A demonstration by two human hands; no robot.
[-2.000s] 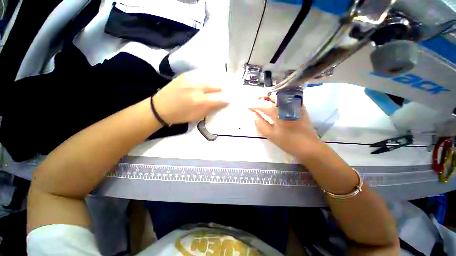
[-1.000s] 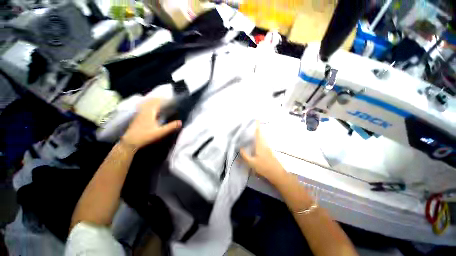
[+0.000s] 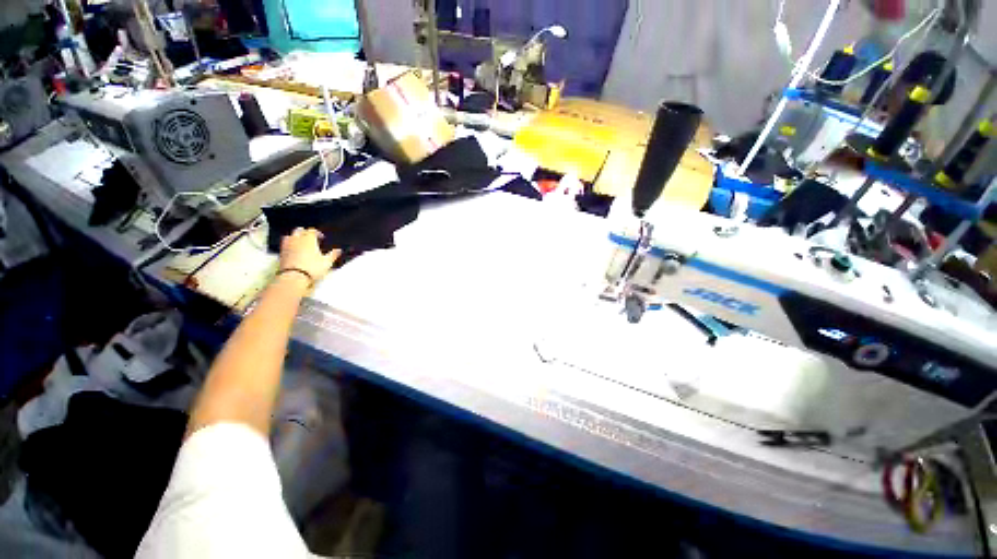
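Note:
My left hand (image 3: 308, 258) reaches out to the left part of the table and lies on the near edge of a black fabric panel (image 3: 366, 218). Its fingers rest on the cloth; whether they grip it cannot be told. My right hand is out of the picture. The white sewing machine (image 3: 722, 300) with JACK lettering stands at the right. Its presser foot area (image 3: 625, 293) shows at the left end of the head, with no cloth held there.
Thread snips (image 3: 795, 438) and red and yellow scissors (image 3: 913, 491) lie at the right. A small machine with a fan grille (image 3: 184, 139) and cardboard boxes (image 3: 407, 115) stand behind. Garment bundles (image 3: 104, 437) lie below left. The table's front edge (image 3: 459, 399) runs diagonally.
The pale garment has left the tabletop and both hands have let go of it. My left hand has moved to the black panel. My right hand has left the picture. The view has lifted.

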